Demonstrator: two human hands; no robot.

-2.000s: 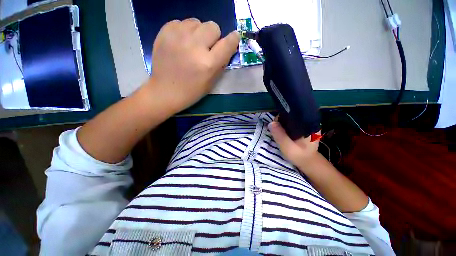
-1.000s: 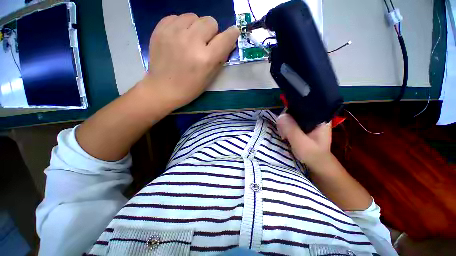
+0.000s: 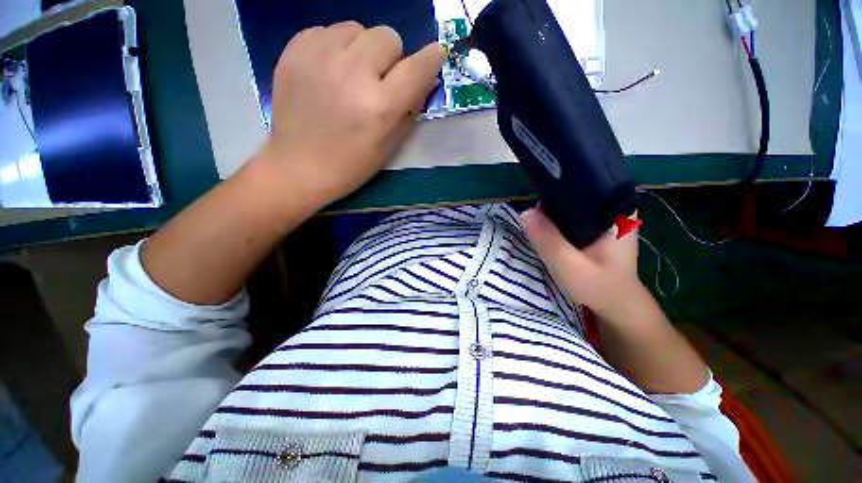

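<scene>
The tablet assembly (image 3: 331, 14) lies at the top centre, its dark half left and white half right. My left hand (image 3: 345, 104) rests over the dark half. Its fingertips meet at the green circuit board (image 3: 471, 94); what they pinch is too small to tell. My right hand (image 3: 591, 259) holds the black soldering gun (image 3: 558, 123) from below, at its rear end. The gun's tip is at the board, close beside my left fingertips. A thin dark lead wire (image 3: 631, 87) sticks out past the slab's right side.
Another tablet assembly (image 3: 87, 118) lies at the left on the green bench top (image 3: 194, 123). A thick black cord (image 3: 759, 113) with a white connector (image 3: 742, 21) lies on the beige mat (image 3: 699, 113) at the right. A thin solder strand (image 3: 685, 231) hangs off the bench edge.
The gun has swung slightly left and its angle has shifted, with the tip still at the board. My left hand and the tablet assembly appear slightly further left.
</scene>
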